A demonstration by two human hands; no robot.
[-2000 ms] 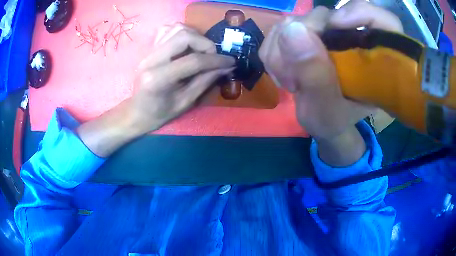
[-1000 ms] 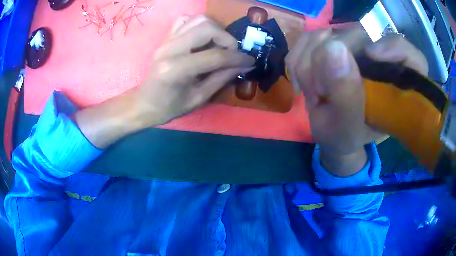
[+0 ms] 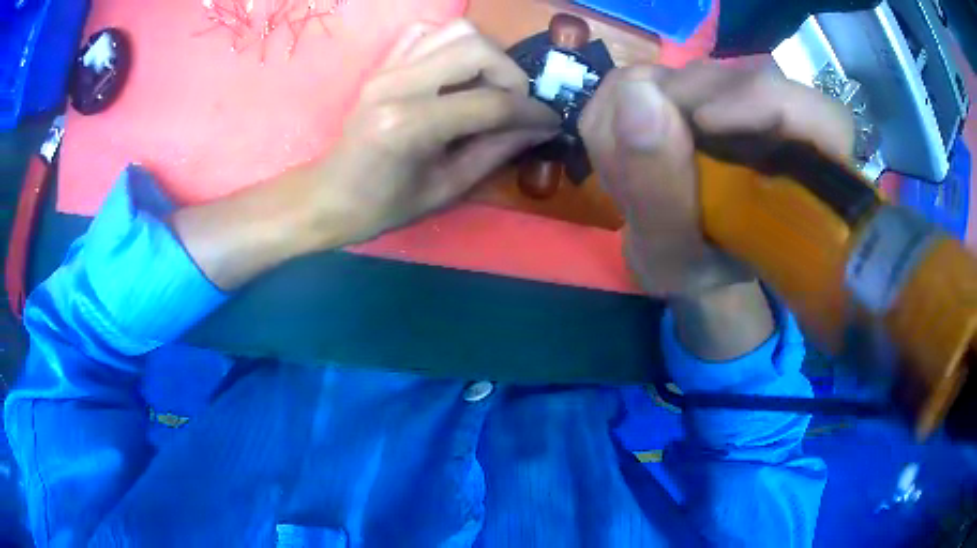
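A dark housing (image 3: 525, 51) with a white block (image 3: 561, 75) on top sits in the brown fixture (image 3: 584, 203), between its two rounded notches. My left hand (image 3: 429, 128) is at the housing's left side, fingertips together on it; whether they pinch a small part is hidden. My right hand (image 3: 686, 139) is closed around the orange electric screwdriver (image 3: 782, 214), its front end toward the housing's right side. The fingers hide the tool's tip and part of the housing.
Thin red strands (image 3: 273, 19) lie on the red mat (image 3: 246, 118). A dark housing with a white tuft (image 3: 101, 73) is at the left, beside a blue bin (image 3: 32, 64). A red-handled tool (image 3: 30, 219) lies at the left edge. A metal tray (image 3: 911, 96) stands right; another blue bin (image 3: 654, 13) is above.
The camera view has shifted. Since one second ago, my right hand and the screwdriver have moved left, closer to the housing. My left hand stays at the housing's left side.
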